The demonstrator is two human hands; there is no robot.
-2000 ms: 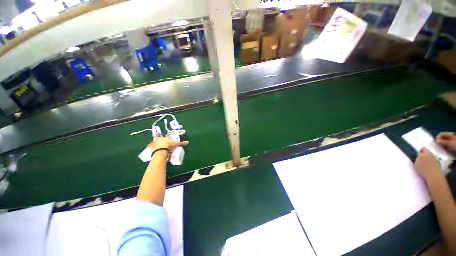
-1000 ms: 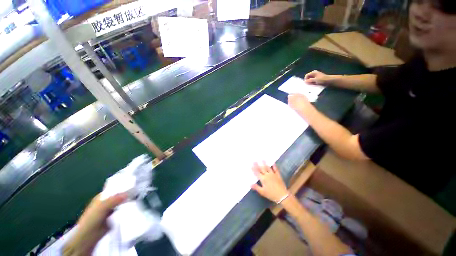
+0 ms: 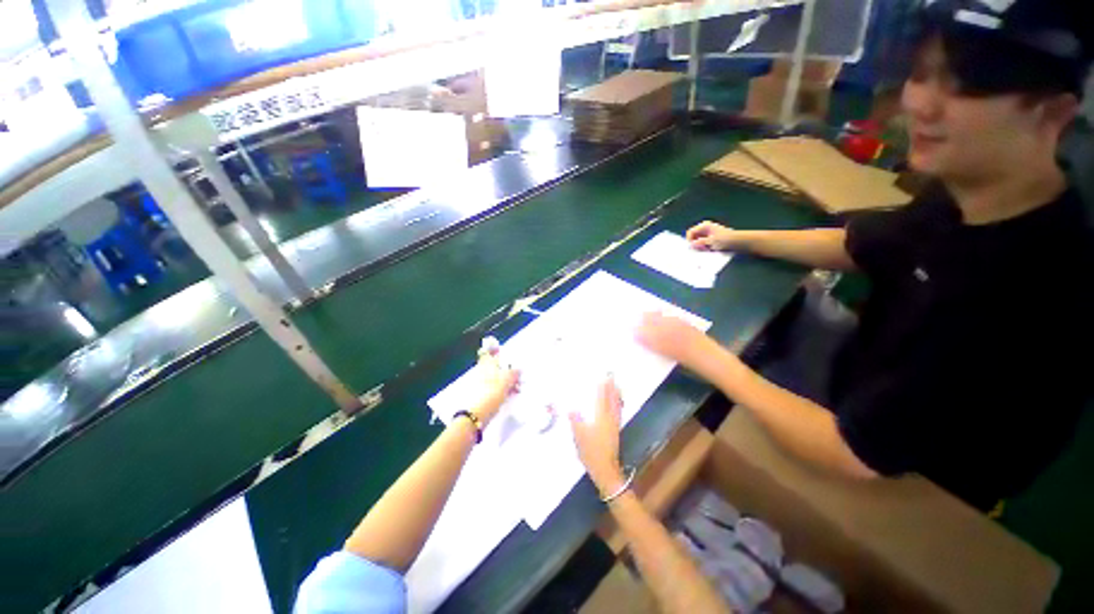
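My left hand (image 3: pixel 492 390), with a black band on the wrist, is over the white sheets (image 3: pixel 450 534) on the bench. A small white piece (image 3: pixel 490 347) shows by its fingers; I cannot tell if it is gripped. My right hand (image 3: pixel 600 429), with a thin bracelet, is to its right, its fingers apart and nothing seen in it. Between the hands lies a whitish crinkled bundle (image 3: pixel 528 417), washed out against the sheet, so its outline is unclear.
An open brown carton (image 3: pixel 888 516) with several bagged units (image 3: pixel 738 552) is below the bench edge. A person in black (image 3: pixel 960 312) is at the right, one hand over the sheets, one at a white stack (image 3: pixel 678 258). A metal post (image 3: pixel 228 258) stands left.
My left hand has moved right from the near left with the white bundle, onto the sheets beside my right hand. The other person's nearer hand has moved from the white stack to over the sheets.
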